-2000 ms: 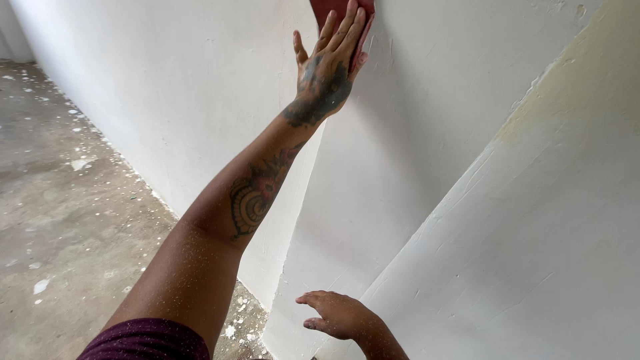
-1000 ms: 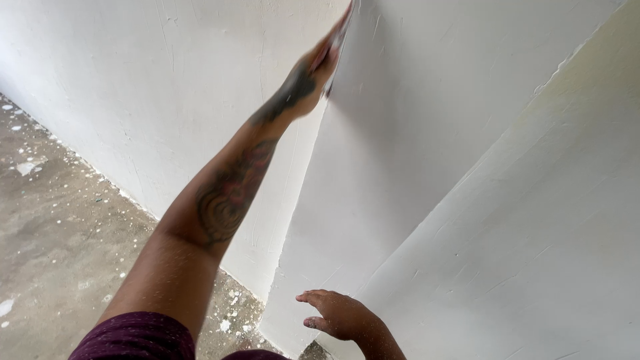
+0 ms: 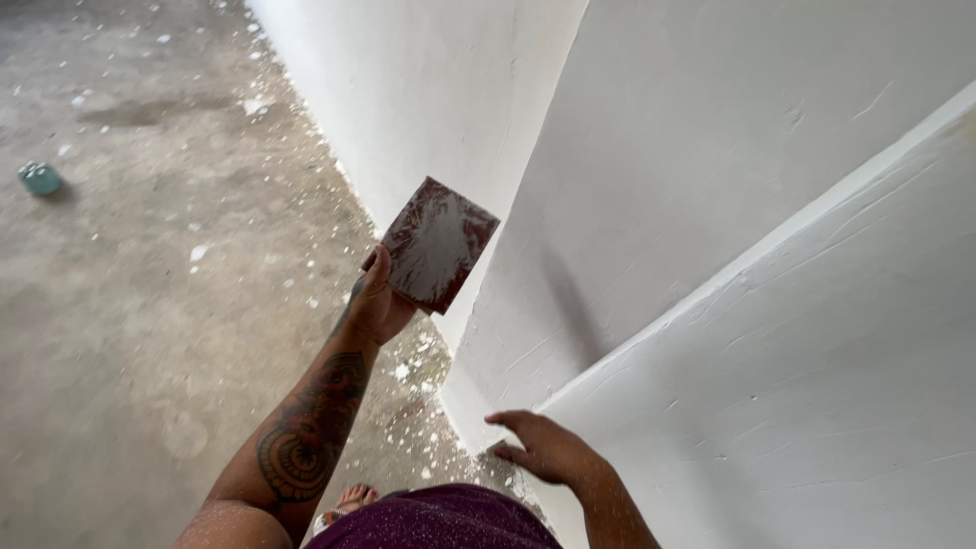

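My left hand (image 3: 379,301) holds a folded sheet of dark red sandpaper (image 3: 438,248), its face turned up and caked with pale dust. The thumb lies over the near edge and the fingers are under the sheet. White wall panels (image 3: 610,175) meet at a corner just right of the sheet, and their surface shows scratches and ridges. My right hand (image 3: 545,450) is empty with fingers apart, beside the lower end of the long wall edge (image 3: 686,305). Whether it touches the wall cannot be told.
The concrete floor (image 3: 152,320) on the left is spotted with white flecks, thickest along the wall base. A small teal object (image 3: 40,178) lies on it at the far left. My foot (image 3: 354,499) shows at the bottom, close to the wall.
My left hand has come down from high on the wall and away from it, and the dusty face of the sandpaper now shows. My right hand keeps its pose. The view has shifted to more floor.
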